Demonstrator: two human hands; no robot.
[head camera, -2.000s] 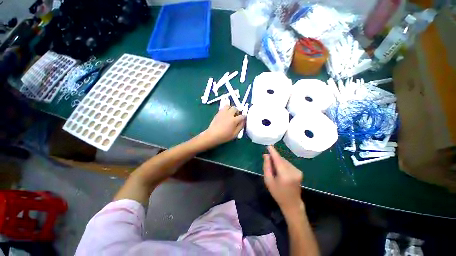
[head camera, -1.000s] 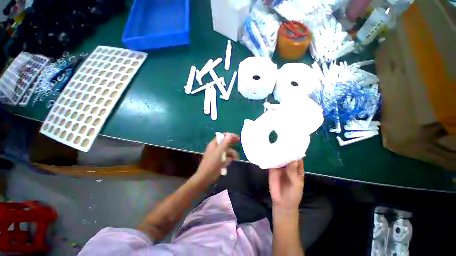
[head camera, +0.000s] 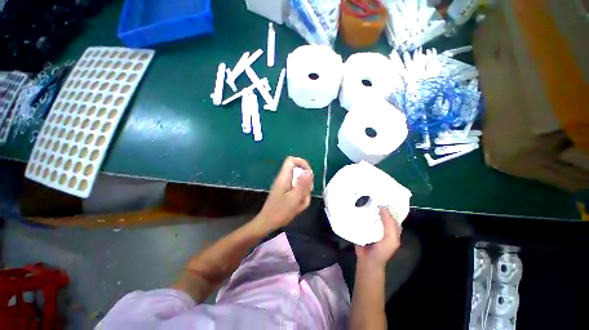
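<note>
My right hand grips a white drum-like housing by its lower right side, at the bench's front edge, thumb on its face near the dark centre hole. My left hand is closed around a small white piece, probably an arm, just left of the housing and apart from it. Most of that piece is hidden by the fingers. Three more housings stand on the green bench: one at the back left, one at the back right and one nearer. Loose white arms lie left of them.
A perforated tray lies at left, a blue parts tray behind. White arms with blue strands, an orange-brown jar and a cardboard box are at right. A black bin with units in clear holders is lower right.
My right hand has lifted one housing off the bench group and brought it to the front edge. My left hand has taken a white piece from the loose arms. The view has shifted.
</note>
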